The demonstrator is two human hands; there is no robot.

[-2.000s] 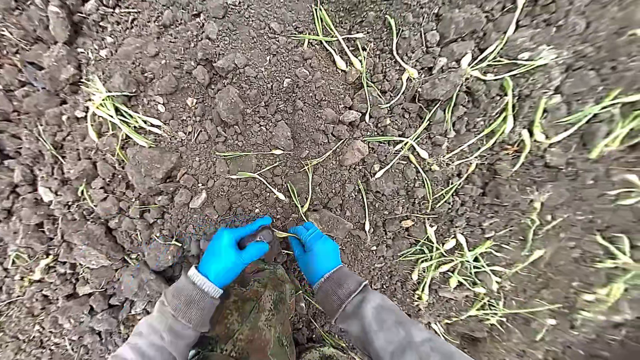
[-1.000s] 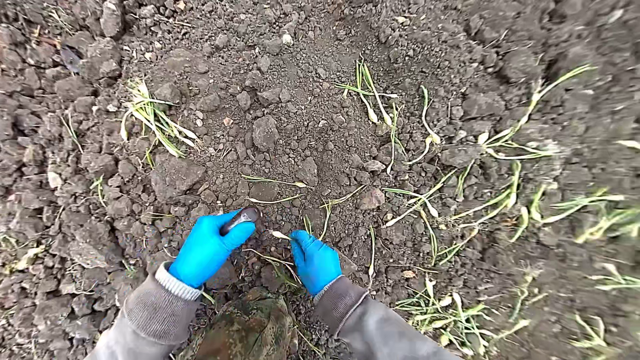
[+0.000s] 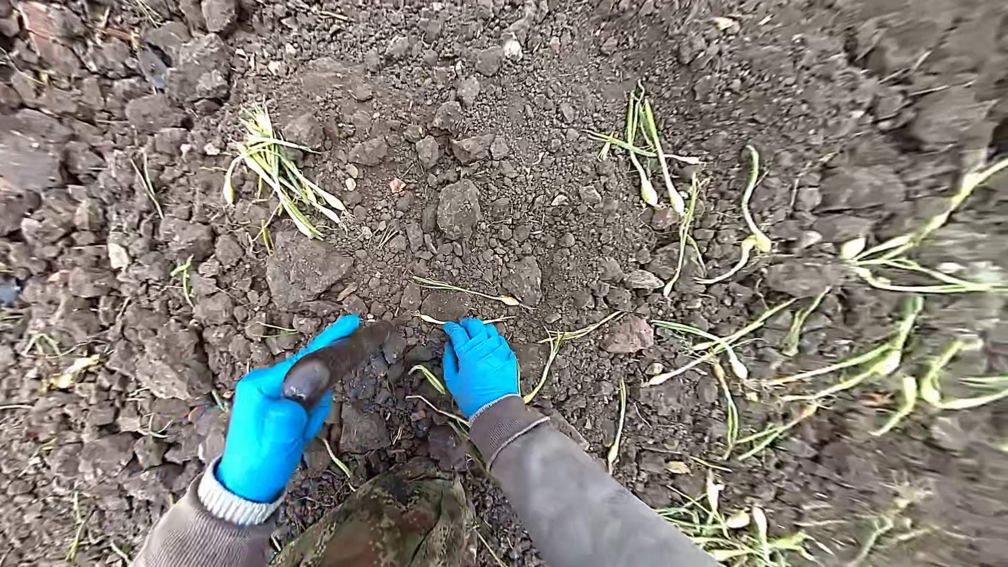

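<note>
My left hand (image 3: 272, 409), in a blue glove, is closed around a dark, rounded tool handle (image 3: 309, 379); the tool's dark, soil-coloured end points up and right and is blurred. To its right, my right hand (image 3: 480, 366), also blue-gloved, is low over the soil, its fingertips at a thin seedling with a pale bulb (image 3: 429, 319). Whether the fingers grip it cannot be told. Another onion-like seedling (image 3: 465, 291) lies just above. More seedlings lie to the right of my right hand, one (image 3: 618, 425) near my sleeve and a forked one (image 3: 554, 344) close by.
Cloddy brown soil surrounds the hands. A bunch of seedlings (image 3: 276, 169) lies at upper left, a small group (image 3: 650, 150) at upper right, and a larger pile (image 3: 732, 528) at lower right. Large clods (image 3: 307, 268) stick up above my left hand. A camouflage-clad knee (image 3: 394, 524) is at bottom centre.
The dark tool now shows more of its length, pointing up and right from my left hand. My right hand has moved up to the seedlings lying above it.
</note>
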